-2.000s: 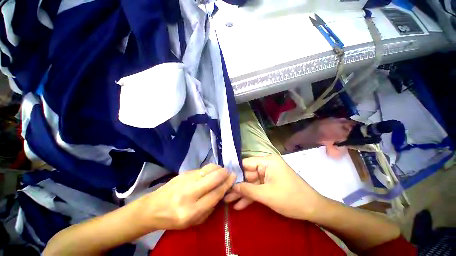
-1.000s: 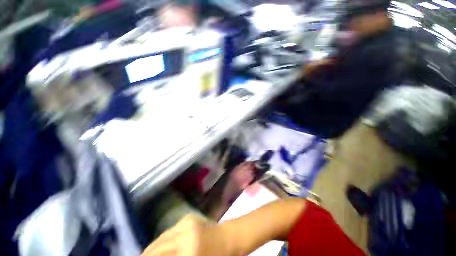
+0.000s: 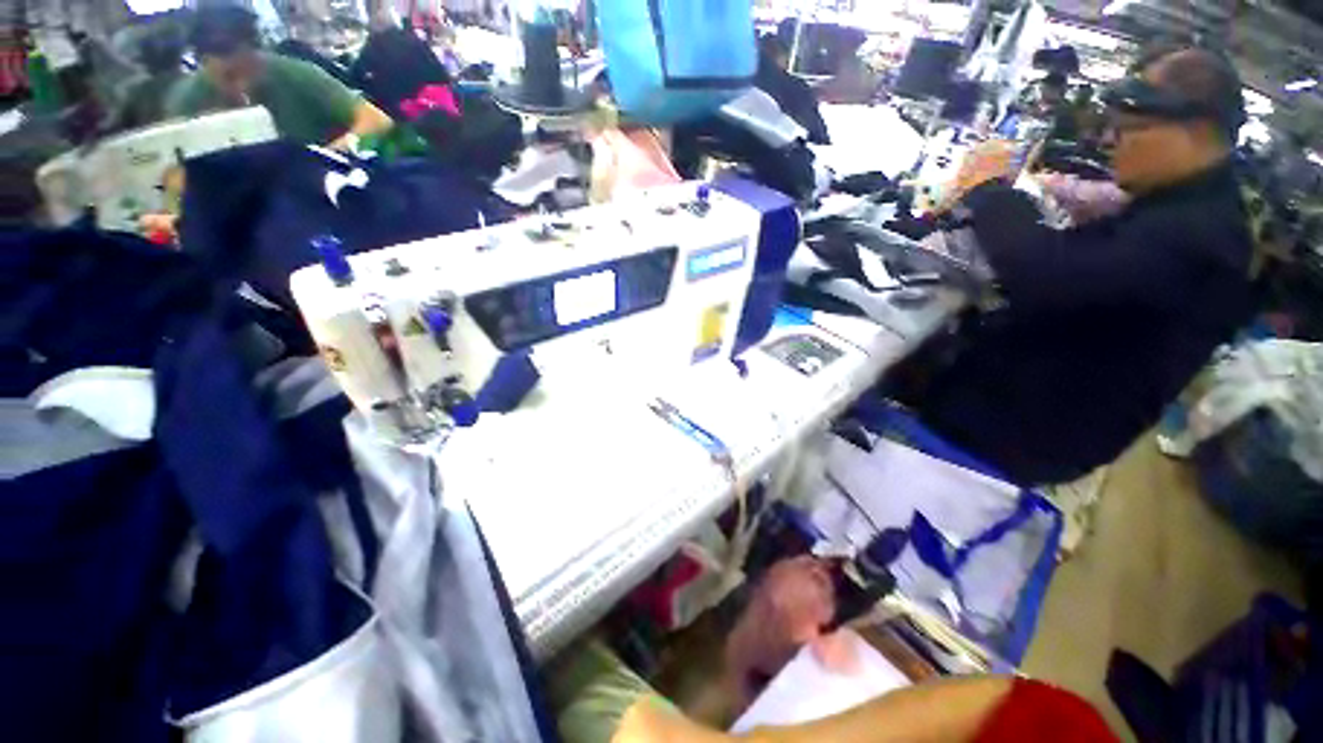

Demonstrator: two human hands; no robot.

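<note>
A navy garment with pale grey-blue wrong sides (image 3: 261,479) lies heaped on the left and hangs over the table's front edge. A white rounded patch (image 3: 102,399) shows on it. The white sewing machine (image 3: 580,290) stands behind, its needle area (image 3: 414,414) beside the cloth. Blue-handled snips (image 3: 689,431) lie on the table. My right forearm crosses the bottom edge in a red sleeve; only the wrist end of my right hand (image 3: 646,720) shows, its fingers cut off. My left hand is out of the picture.
A person in dark clothes and cap (image 3: 1088,276) sits at the right by a grey cloth pile. Another in green (image 3: 269,87) is at the back left. Below the table are a blue-edged white tray (image 3: 929,523), a white sheet (image 3: 820,682) and bare skin with a dark strap.
The view has swung up and right from my lap to the machine and the room. Both hands were pinching the seam edge at first; now the left is gone and the right mostly cut off.
</note>
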